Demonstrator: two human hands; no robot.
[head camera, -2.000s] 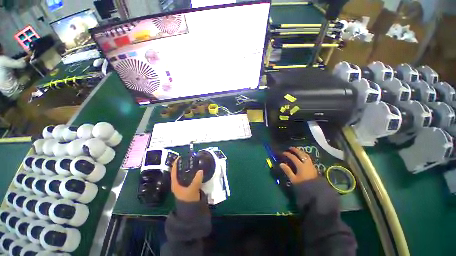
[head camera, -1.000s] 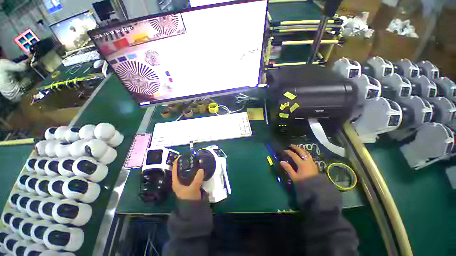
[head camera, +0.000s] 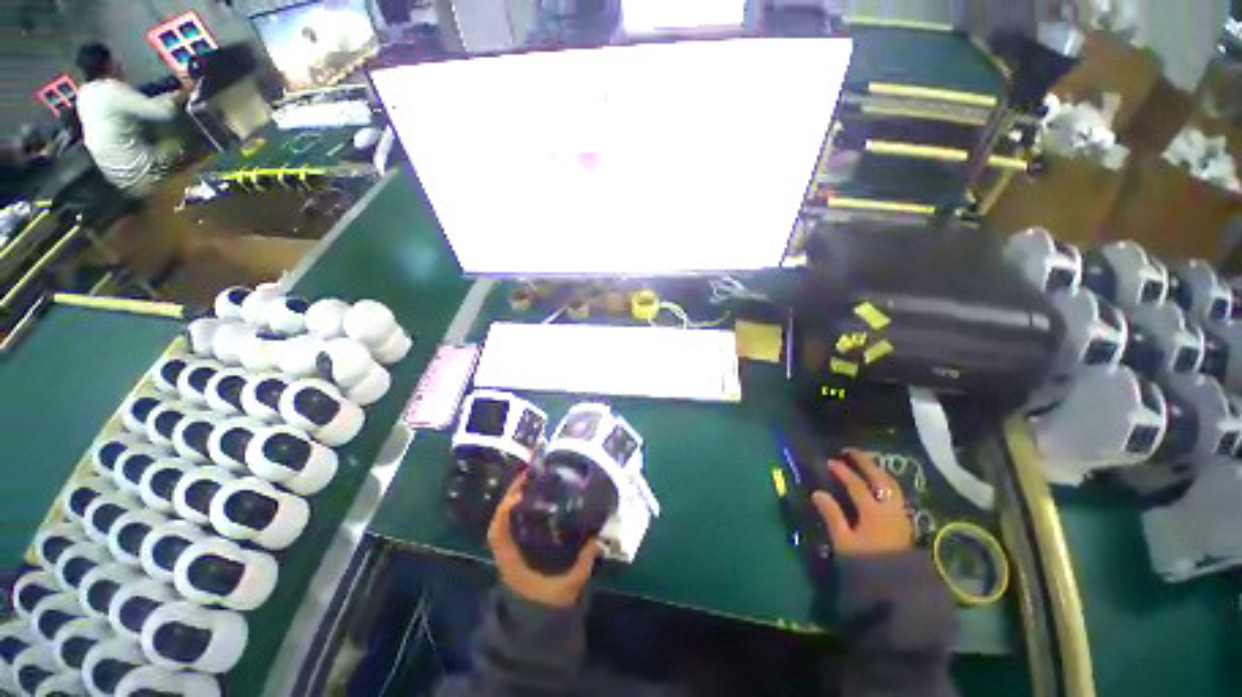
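My left hand (head camera: 545, 552) is closed around the black ball head (head camera: 563, 501) of a PTZ camera, whose white upper housing (head camera: 594, 433) stands above it. A second PTZ camera (head camera: 501, 425) stands close at its left, not clearly apart from my fingers. My right hand (head camera: 864, 509) lies over a black computer mouse (head camera: 821, 534), which is mostly hidden under it. Blue and yellow pens or markers (head camera: 779, 482) lie left of the mouse. The monitor (head camera: 620, 164) ahead shows a nearly all-white picture.
A white keyboard (head camera: 613, 361) lies below the monitor. A pink-white flat item (head camera: 443, 387) is left of it. A bulky black machine (head camera: 940, 320) and a yellow ring (head camera: 970, 562) are at right. White housings (head camera: 225, 572) fill the left; cameras (head camera: 1103, 395) stand at right. A person (head camera: 125, 125) is far left.
The monitor picture has changed from a test chart to nearly all white. The held camera's ball head has turned downward, with its white housing now above. The whole view has shifted left.
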